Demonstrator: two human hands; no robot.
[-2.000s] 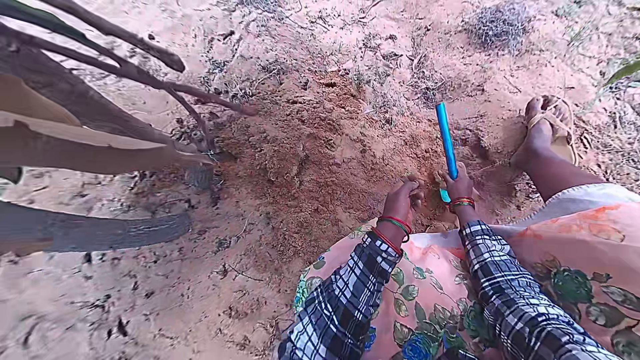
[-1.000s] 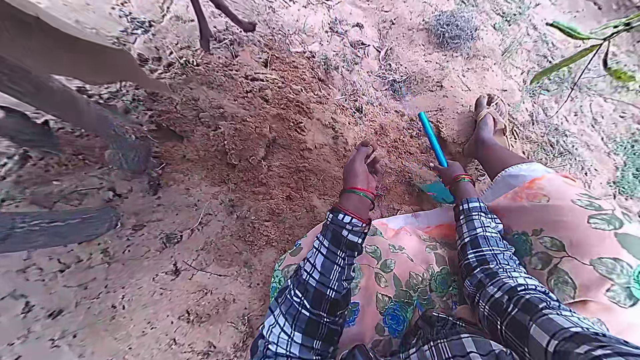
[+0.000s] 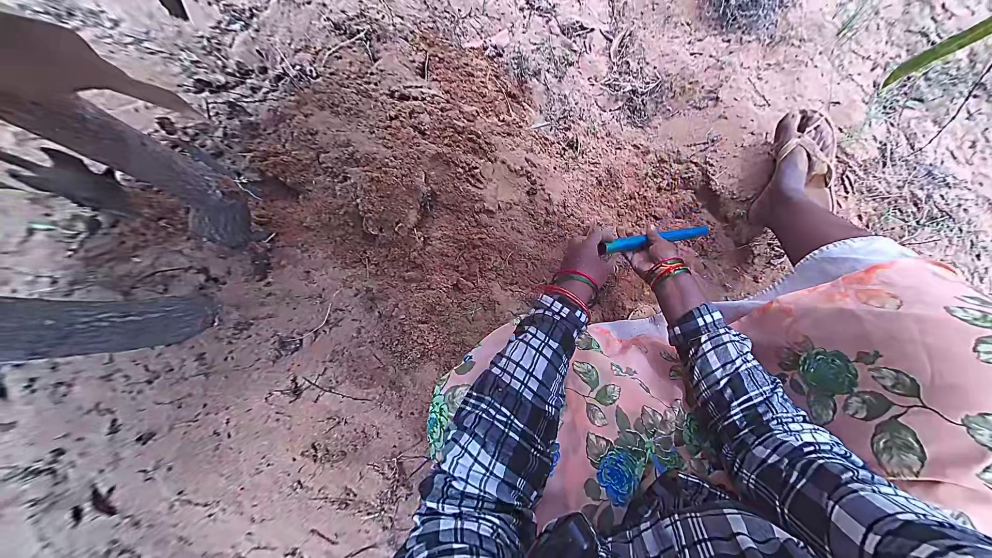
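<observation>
A blue tube-like handle (image 3: 674, 235) lies nearly level in my right hand (image 3: 653, 252), whose fingers close around it. Its left end, which looks hollow, meets my left hand (image 3: 587, 260); whether those fingers grip it or only touch it cannot be told. Both hands are low over loose reddish soil (image 3: 480, 201), just beyond the floral skirt (image 3: 635, 418). No blade or head of the tool can be made out in this view.
Woody stems (image 3: 221, 217) rise at the left, with a grey branch (image 3: 101, 325) below them. My sandalled foot (image 3: 794, 167) rests on the ground at the right. A green leaf (image 3: 938, 54) hangs at the upper right, and dry twigs are scattered about.
The blue handle has turned from steeply upright to nearly level. My left hand, apart from it a second ago, is now at its left end. The view has shifted.
</observation>
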